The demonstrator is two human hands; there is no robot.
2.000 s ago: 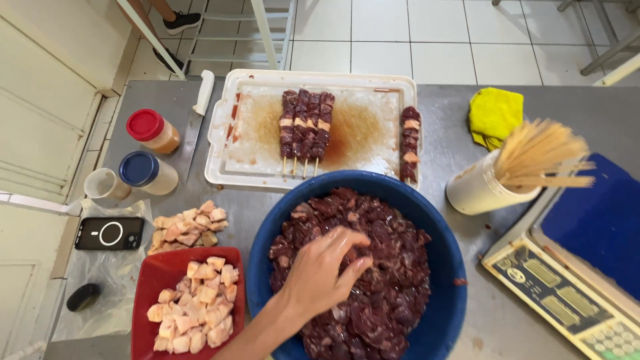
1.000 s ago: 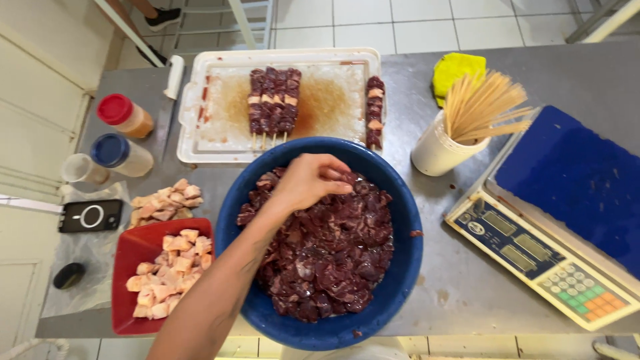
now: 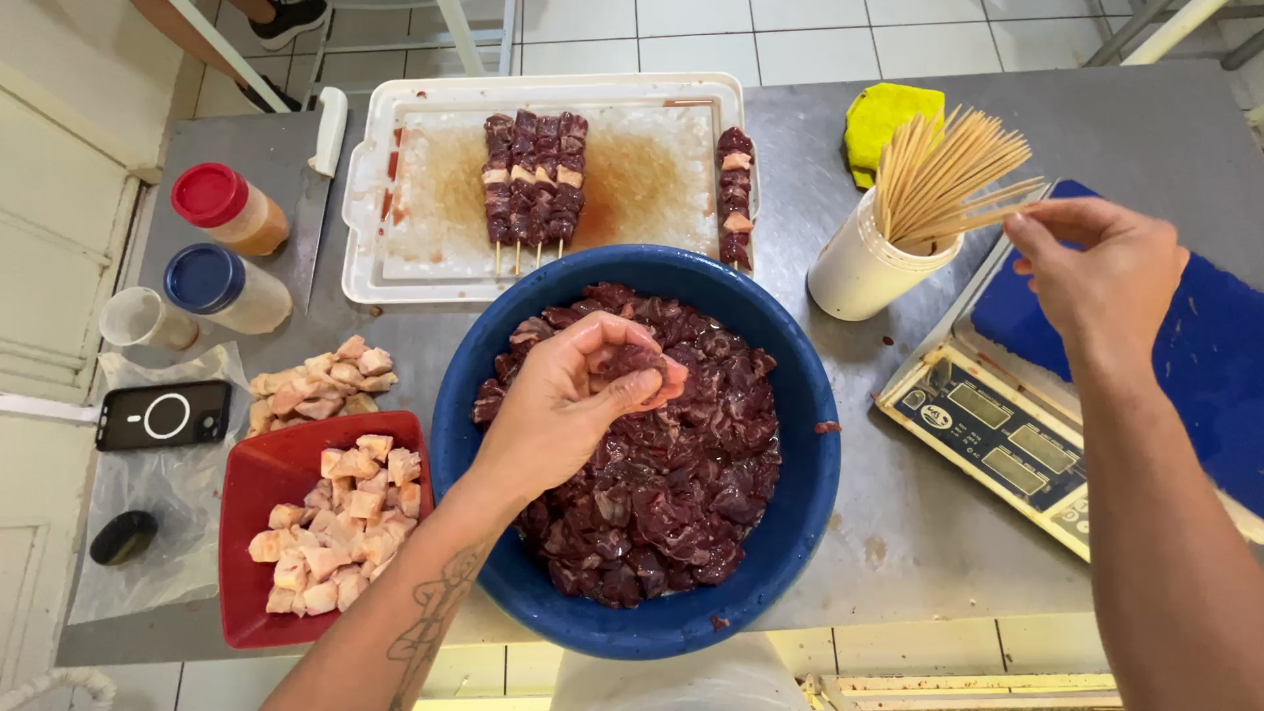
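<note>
My left hand (image 3: 592, 395) holds a piece of dark red meat (image 3: 632, 363) between thumb and fingers, above a blue plastic basin (image 3: 815, 533) full of cut meat. At the right, my right hand (image 3: 1106, 262) pinches the end of a wooden skewer (image 3: 978, 219) that leans out of a white plastic container (image 3: 857, 267). Many more skewers stand in that container. Several meat skewers with pale chunks (image 3: 536, 183) lie side by side on a white tray (image 3: 415, 94), and a single one (image 3: 736, 197) rests along its right edge. A red bowl (image 3: 242, 592) holds pale fat cubes.
A knife (image 3: 329, 138), lidded jars (image 3: 207, 197), a clear cup (image 3: 138, 321), a phone (image 3: 163, 415) and a dark oval object (image 3: 122, 538) are at the left. Fat pieces (image 3: 316, 380) lie behind the red bowl. A scale (image 3: 1007, 444) and yellow cloth (image 3: 889, 123) are at the right.
My right hand has come into view and taken hold of a skewer. My left hand, earlier in the meat, is now raised over the basin with a piece in its fingers.
</note>
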